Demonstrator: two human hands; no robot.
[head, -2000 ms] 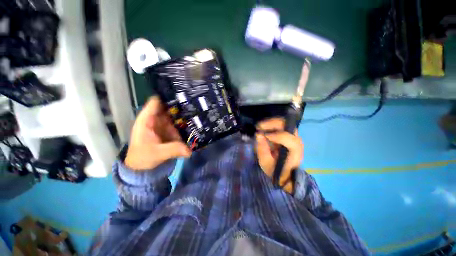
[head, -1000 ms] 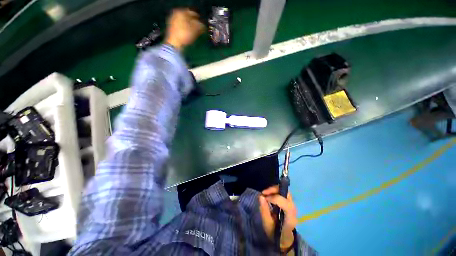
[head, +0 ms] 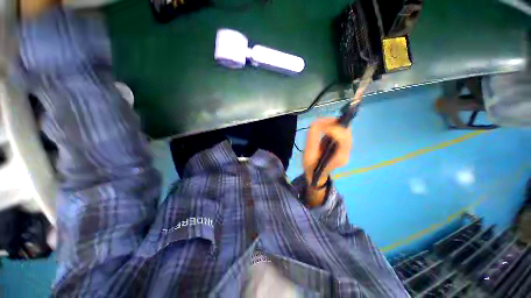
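Note:
My right hand (head: pixel 328 148) is closed around the black handle of the soldering iron (head: pixel 348 112), right of my body and just off the bench's front edge. The iron points up and right; its metal tip is beside the black soldering station (head: pixel 356 43), near the yellow sponge (head: pixel 397 53). It is unclear whether the tip touches anything. My left arm (head: pixel 87 110) reaches up at the far left. Only a blurred bit of my left hand (head: pixel 36 7) shows at the top edge, so what it holds cannot be told.
A white-lilac fan-like object (head: pixel 256 53) lies on the green bench (head: pixel 174 87). A white spool's edge (head: pixel 124 93) shows beside my left sleeve. The white rack (head: pixel 26 139) stands at left. A dark unit (head: pixel 177 7) is cut off at the top. A metal rack of boards (head: pixel 471 256) is at lower right.
My left hand let go of the board unit earlier and has since moved left to the picture's edge. My right hand has raised the iron towards the station. The view has shifted.

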